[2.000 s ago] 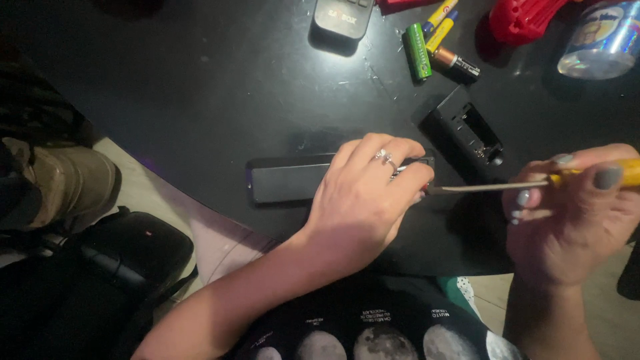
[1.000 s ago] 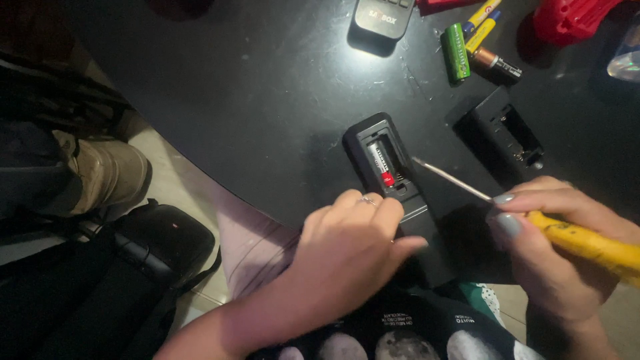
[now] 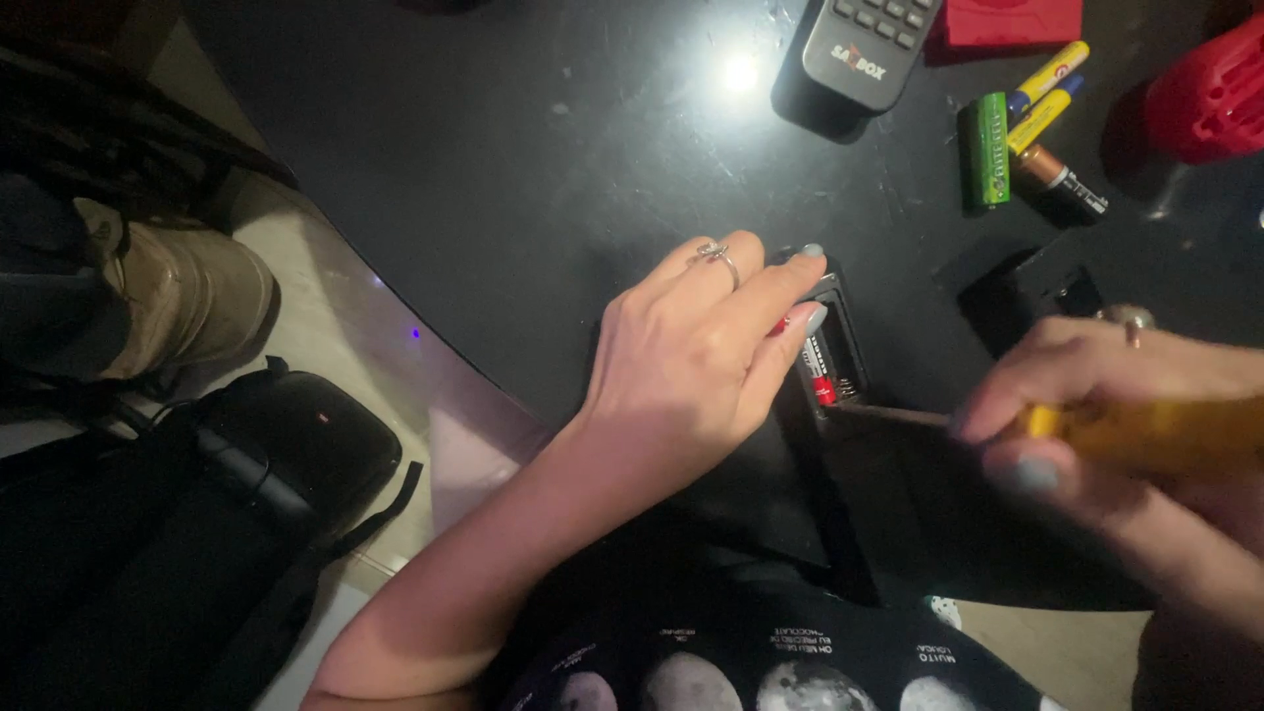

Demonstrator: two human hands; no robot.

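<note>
My left hand point(image 3: 691, 346) grips the top end of a black remote control point(image 3: 844, 341) whose battery compartment is uncovered. Inside that compartment lies a red and white battery point(image 3: 818, 370), partly hidden by my thumb. My right hand point(image 3: 1086, 425), slightly blurred, is closed on the yellow handle of a screwdriver point(image 3: 899, 415). The screwdriver's tip is at the lower end of the compartment, by the battery's end and a spring contact. The lower part of the remote lies in dark shadow.
Beyond my hands are a second remote point(image 3: 869, 54), a green battery point(image 3: 990, 148), a copper-topped battery point(image 3: 1065, 186), yellow and blue batteries point(image 3: 1047, 114) and red objects point(image 3: 1210, 94). A black plastic part point(image 3: 1037, 291) lies behind my right hand. A black bag point(image 3: 296, 444) is beyond the table edge at left.
The remote, earlier covered by my left hand, turned to show its battery compartment. My left hand has since moved up to its top end, and the screwdriver tip has come to the compartment's lower end.
</note>
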